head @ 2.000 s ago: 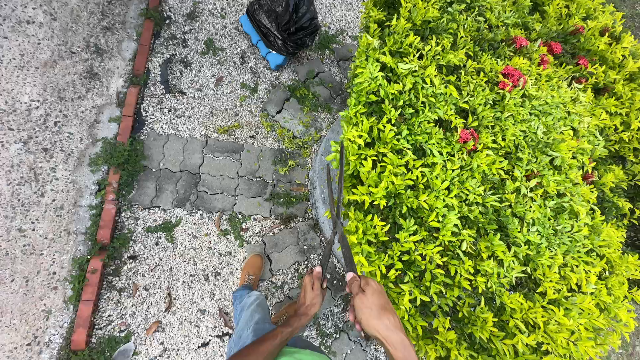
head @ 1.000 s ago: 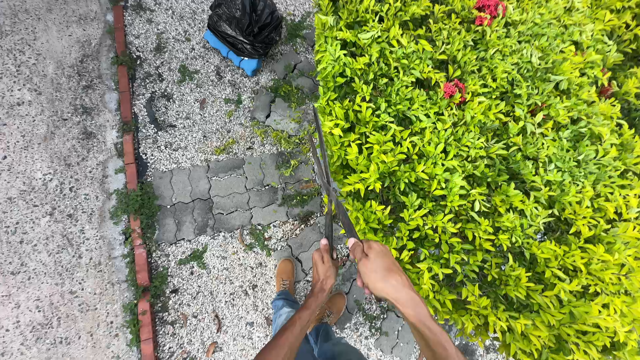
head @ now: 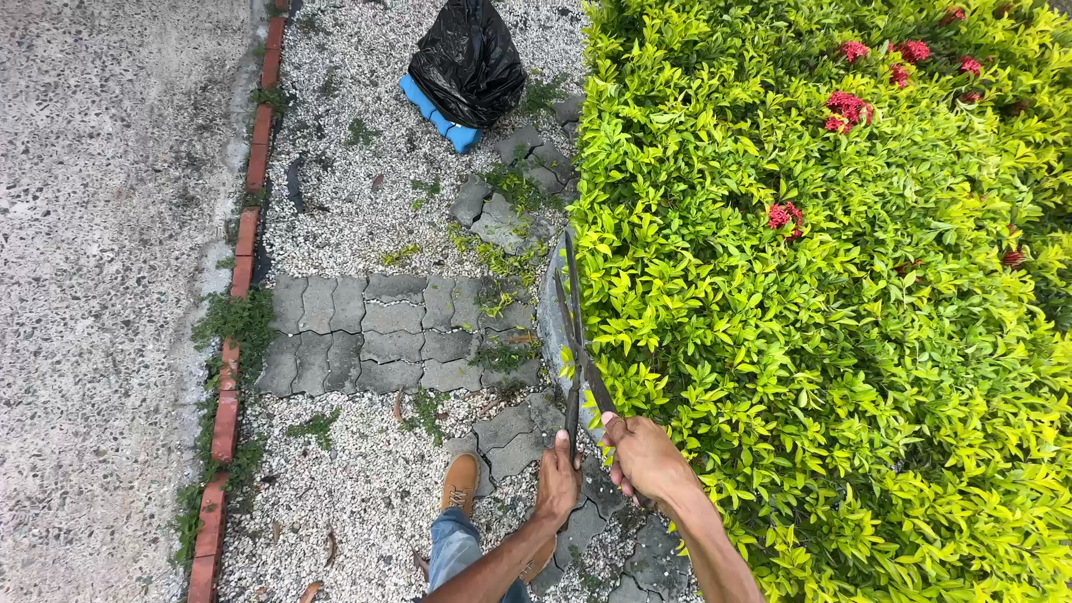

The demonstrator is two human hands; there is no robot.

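A pair of hedge shears (head: 578, 335) points away from me along the left side of a leafy green hedge (head: 779, 335), its blades slightly apart. My left hand (head: 558, 479) grips the left handle. My right hand (head: 643, 456) is closed round the right handle, close to the hedge's leaves. The blades lie over the grey curved concrete rim (head: 553, 310) at the hedge's foot, and one tip is beside the leaves. Small clusters of red flowers (head: 847, 110) grow on the hedge top.
A black plastic bag (head: 471, 63) rests on blue pavers (head: 440, 121) on white gravel (head: 343, 226). Grey interlocking pavers (head: 394, 331) cross the gravel. A red brick edging (head: 224, 425) borders rough concrete (head: 109, 293) at the left. Cut leaves (head: 502, 260) lie near the rim. My boot (head: 461, 483) is below.
Both hands still hold the shears, whose blades remain crossed and slightly apart. The view has shifted.
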